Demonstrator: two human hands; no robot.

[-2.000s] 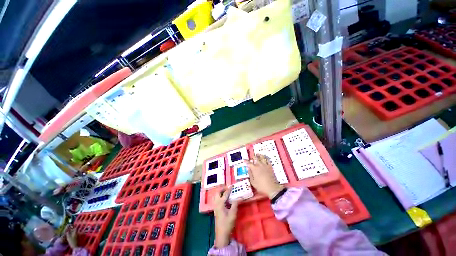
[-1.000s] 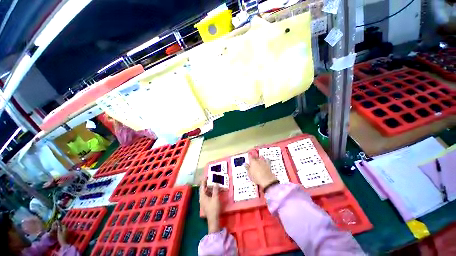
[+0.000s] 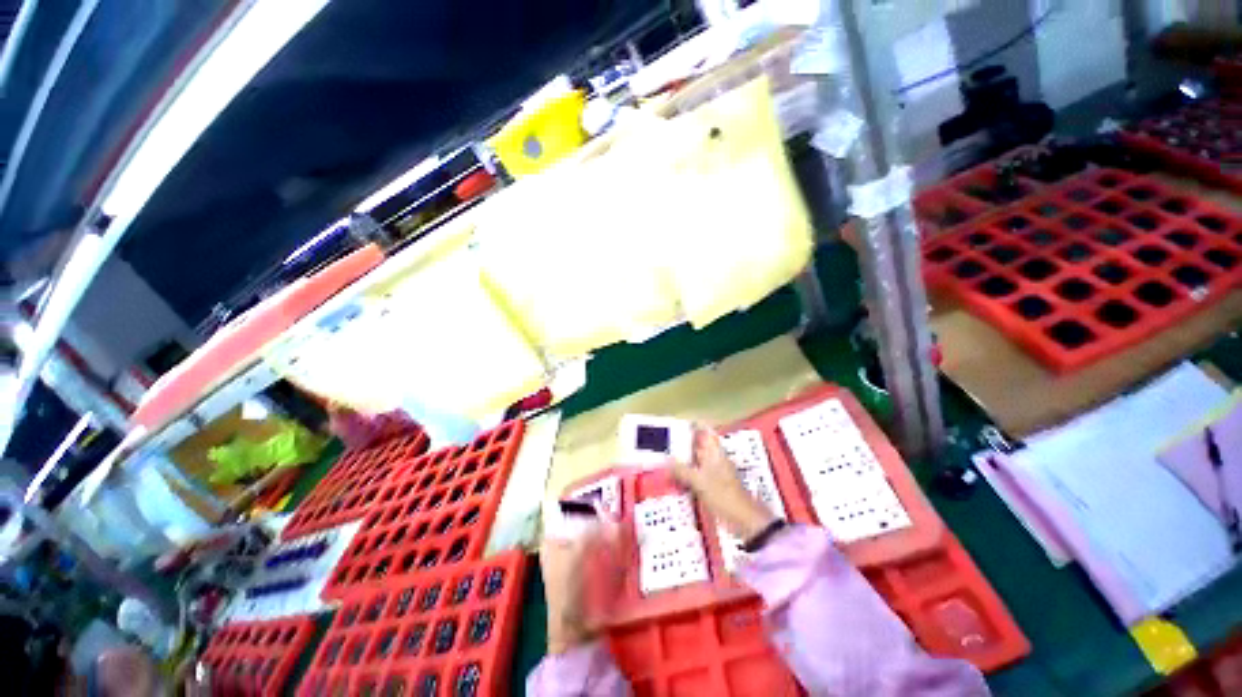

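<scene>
The red-pink white-unit tray [image 3: 892, 545] lies in front of me with rows of white units. My right hand [image 3: 715, 479] holds a white unit [image 3: 654, 439] by its right side, dark window up, over the tray's back edge. My left hand [image 3: 579, 579] is blurred at the tray's left side. White units with dark windows [image 3: 583, 505] show just beyond its fingers; blur hides whether it grips one. Other white units [image 3: 670, 542] lie in the bays with small dark marks up. A red tray with large pockets [image 3: 695, 654] lies underneath.
Red pocket trays with dark units [image 3: 409, 633] stand at the left, and another pocket tray [image 3: 1090, 266] at the right. A metal post [image 3: 892, 300] rises behind the work's right side. Record sheets [image 3: 1131, 477] lie at the right. Yellowish sheets [image 3: 613, 225] hang above.
My right hand has lifted a white unit from the second bay to the tray's back edge. My left hand is now blurred. The camera view has shifted slightly.
</scene>
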